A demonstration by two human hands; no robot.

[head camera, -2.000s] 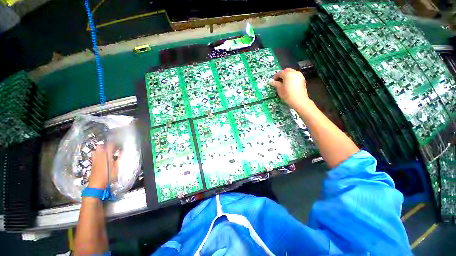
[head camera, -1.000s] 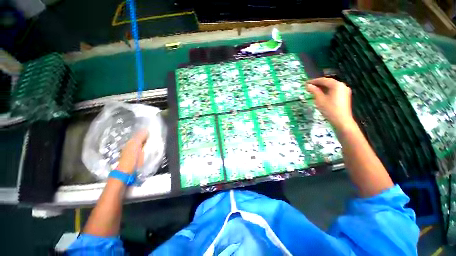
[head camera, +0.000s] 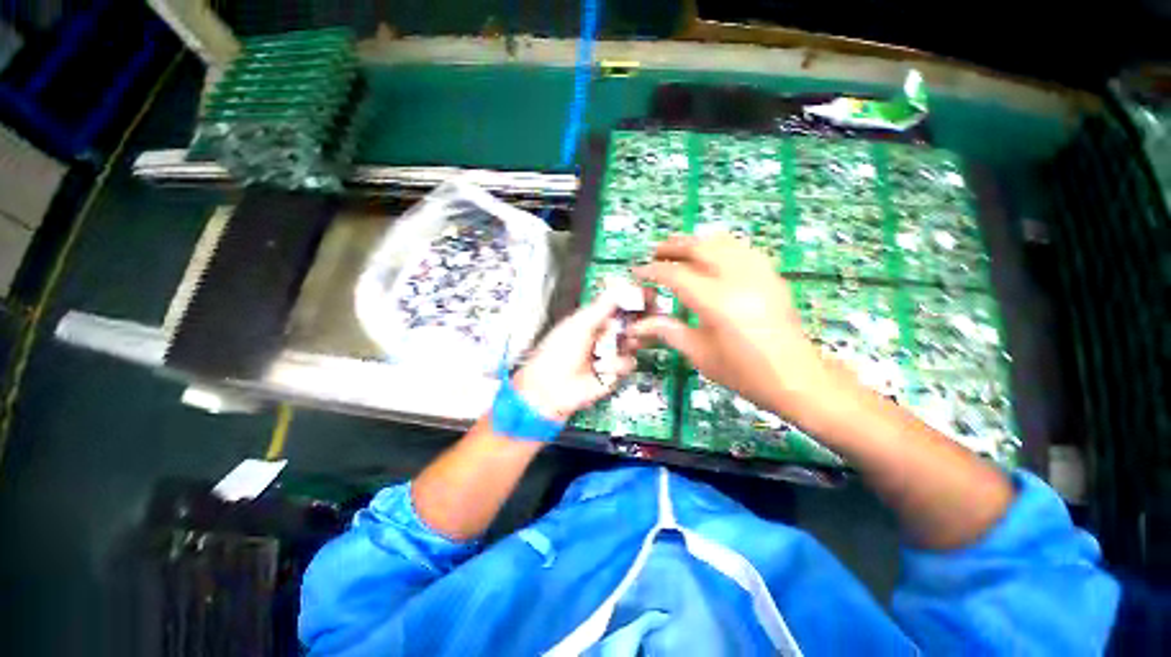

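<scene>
My left hand, with a light blue band on its wrist, is cupped around small silvery parts at the left part of the green circuit boards. My right hand is over the boards beside it, its thumb and fingers at the parts in my left hand; whether it pinches one is too blurred to tell. The boards lie in two rows on a black tray. An open clear plastic bag holding many silvery pieces lies left of the boards.
A green and white bottle lies behind the boards. A black rack with upright green boards stands at left. A dark tray stack is at right. A blue coiled cord crosses the bench. Dark stacks stand lower left.
The view has swung left. My left hand has come out of the bag with silvery parts. My right hand has moved from the right side of the boards to meet it.
</scene>
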